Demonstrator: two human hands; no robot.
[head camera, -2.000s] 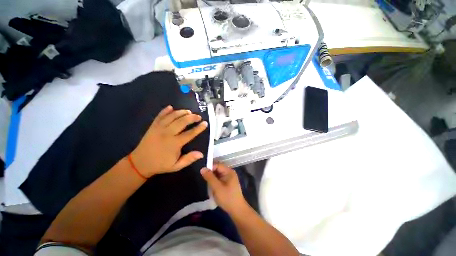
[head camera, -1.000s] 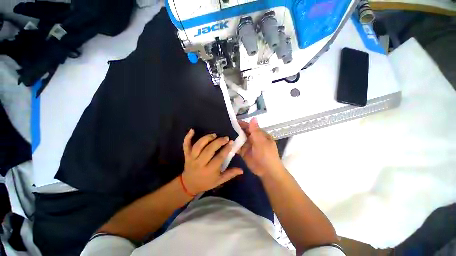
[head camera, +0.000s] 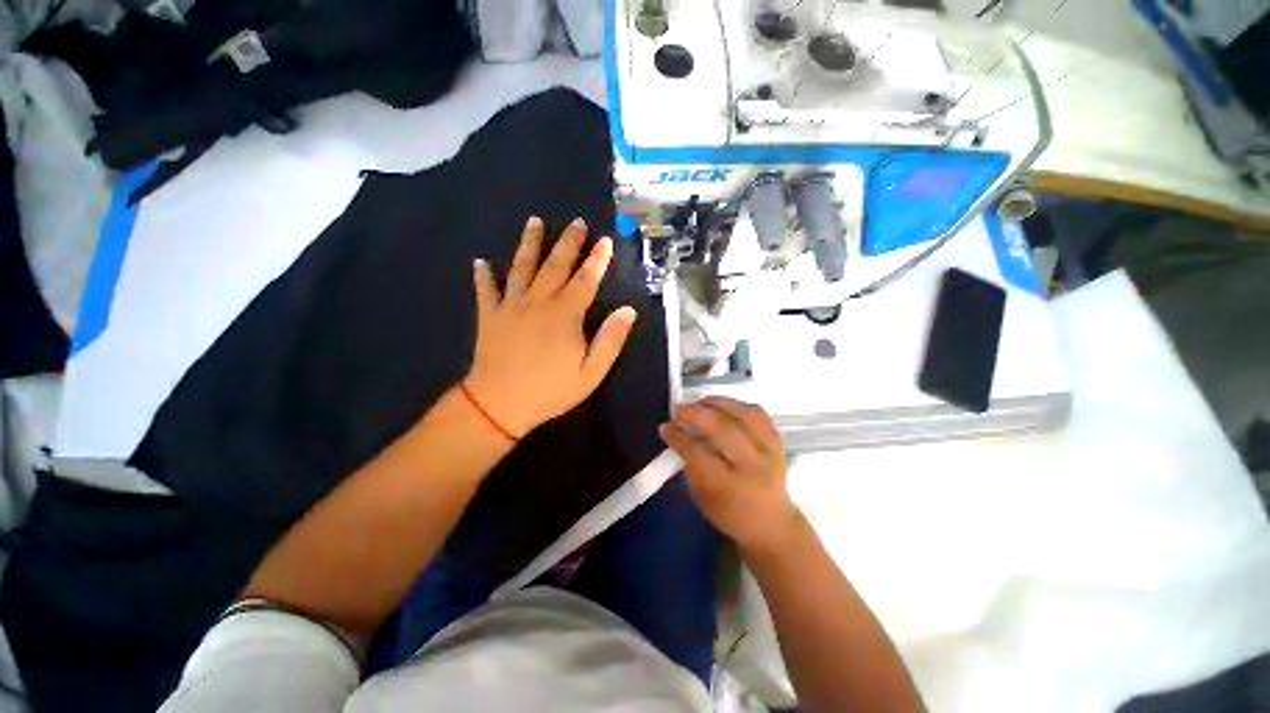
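Note:
The black cut panel (head camera: 376, 293) lies over the white cut panel (head camera: 613, 507), which shows as a narrow rim along its right and lower edge. The panels' edge runs to the needle area (head camera: 666, 265) of the overlock machine (head camera: 822, 126). My left hand (head camera: 541, 341) lies flat on the black panel, left of the needle area, fingers spread, holding nothing. My right hand (head camera: 731, 460) pinches the panels' edge at the table's front edge, just below the needle area.
A black smartphone (head camera: 962, 340) lies on the table right of the machine. A ruler strip (head camera: 933, 425) runs along the front edge. White panels (head camera: 1114, 488) hang at the right. A dark garment heap (head camera: 348, 56) lies behind left. A striped tube (head camera: 1020, 205) is near the machine's right end.
My left hand has moved forward from the panel's lower edge onto its middle, with fingers spread. My right hand still holds the edge. The camera view has shifted.

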